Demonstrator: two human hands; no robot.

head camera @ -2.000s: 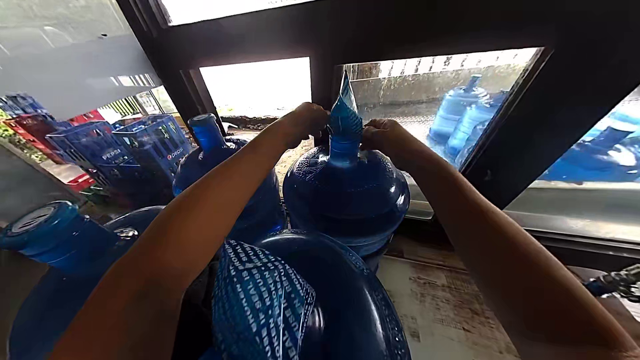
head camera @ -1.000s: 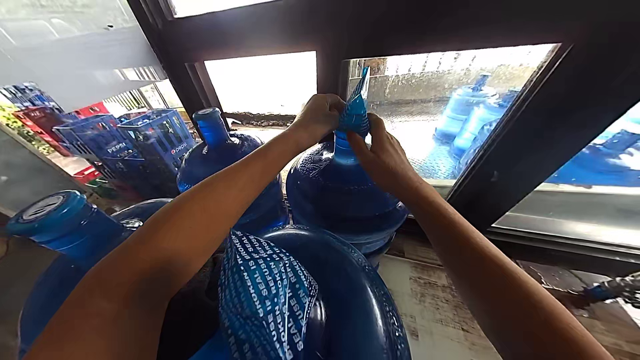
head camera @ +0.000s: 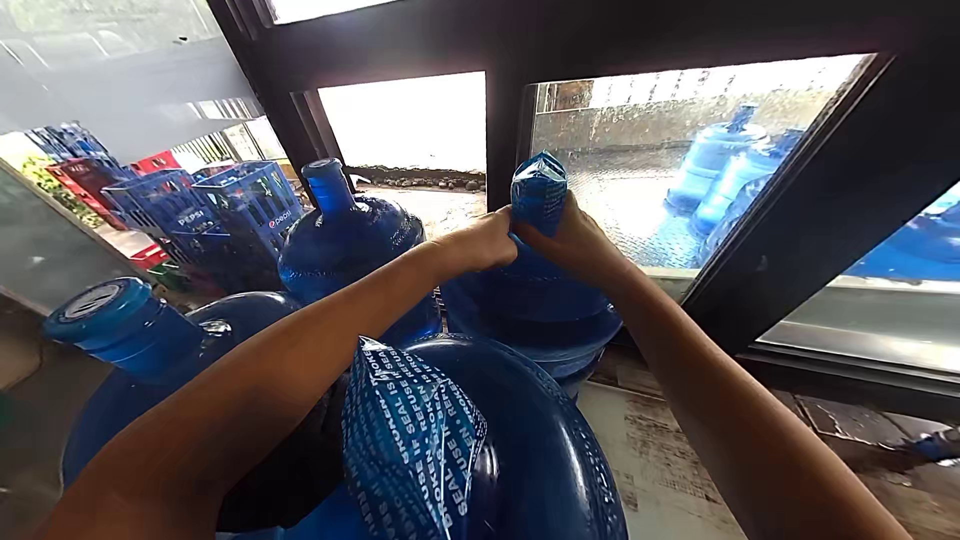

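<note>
A blue printed plastic seal sleeve (head camera: 539,191) sits over the neck of a large blue water jug (head camera: 525,300) by the window. My left hand (head camera: 491,238) grips the sleeve's lower left side, its fingers partly hidden. On the other side my right hand (head camera: 566,236) holds it, the thumb across its front. Another printed sleeve (head camera: 412,442) stands loose and peaked over the neck of the nearest blue jug (head camera: 555,442). To the left are a jug with a bare neck (head camera: 345,240) and a capped jug (head camera: 142,330).
Blue and red bottle crates (head camera: 247,202) are stacked at the back left, beyond the glass. A dark window frame (head camera: 510,112) runs close behind the jugs. More blue jugs (head camera: 724,172) show through the right pane. Worn floor (head camera: 645,450) lies at the lower right.
The sleeve between my hands was a tall, pointed peak; now its top is wider and more open toward me. Both hands have stayed at the jug's neck.
</note>
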